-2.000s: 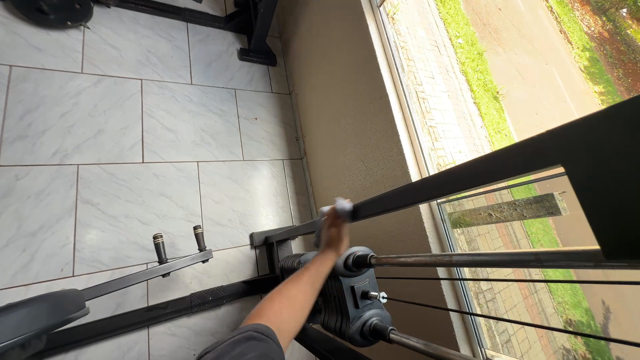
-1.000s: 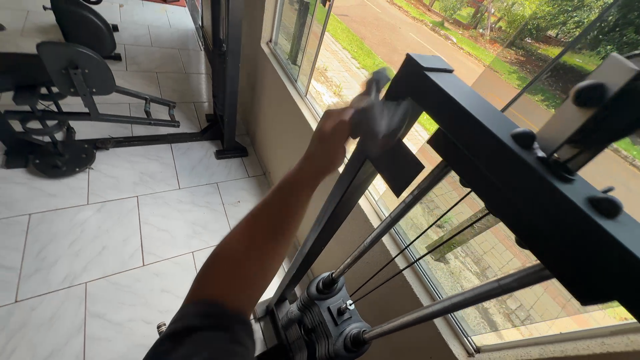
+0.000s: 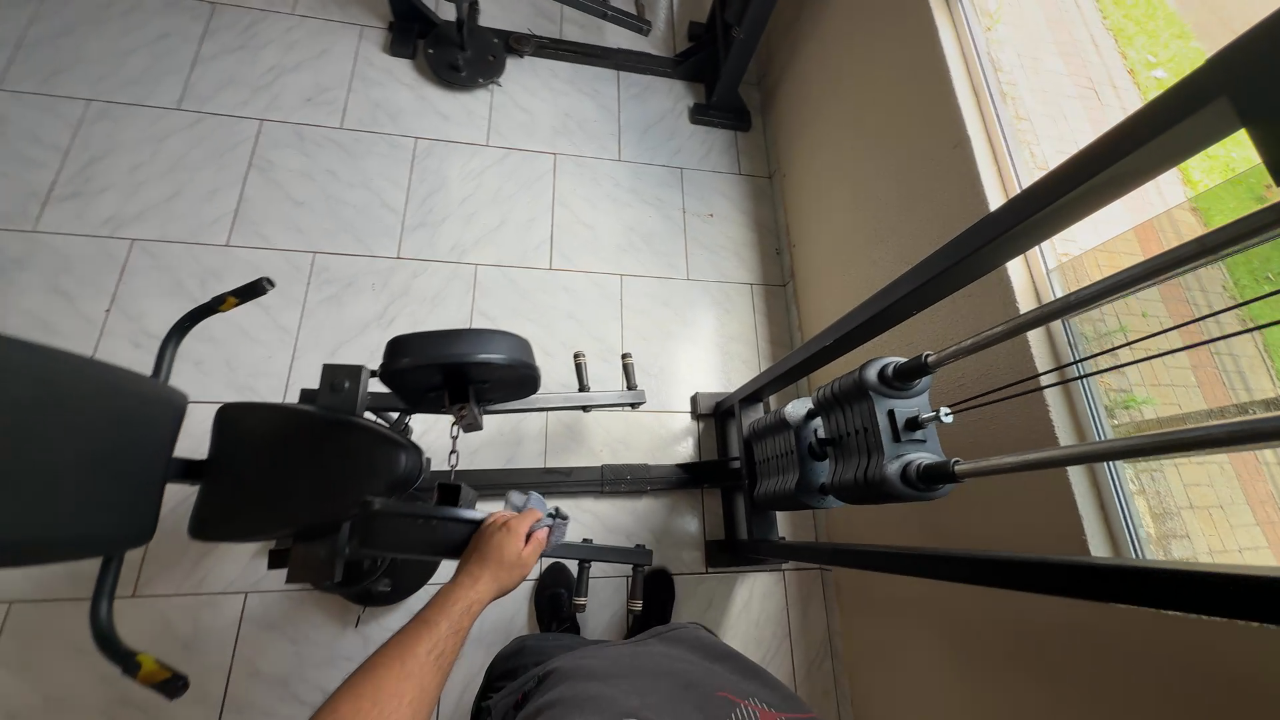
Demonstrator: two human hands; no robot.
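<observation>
A grey cloth (image 3: 548, 522) is held in my left hand (image 3: 505, 550), at the end of a black padded arm (image 3: 415, 530) of a weight machine. The fingers are closed around the cloth, which bunches out on the right of the hand. Beyond it stand another round-edged black pad (image 3: 460, 365) and a hanging chain (image 3: 454, 445). The black seat pad (image 3: 300, 470) is to the left of the hand. My right hand is not in view.
A weight stack (image 3: 870, 435) with metal guide rods (image 3: 1090, 290) stands at right, inside a black frame by the wall and window. Black foot-level bars with ridged pegs (image 3: 581, 585) reach beside my shoes (image 3: 556, 598). Another machine (image 3: 600, 55) stands at the top.
My left hand, with the cloth, has moved from the tall black frame by the window down to the padded arm near the seat. The view has swung down and left.
</observation>
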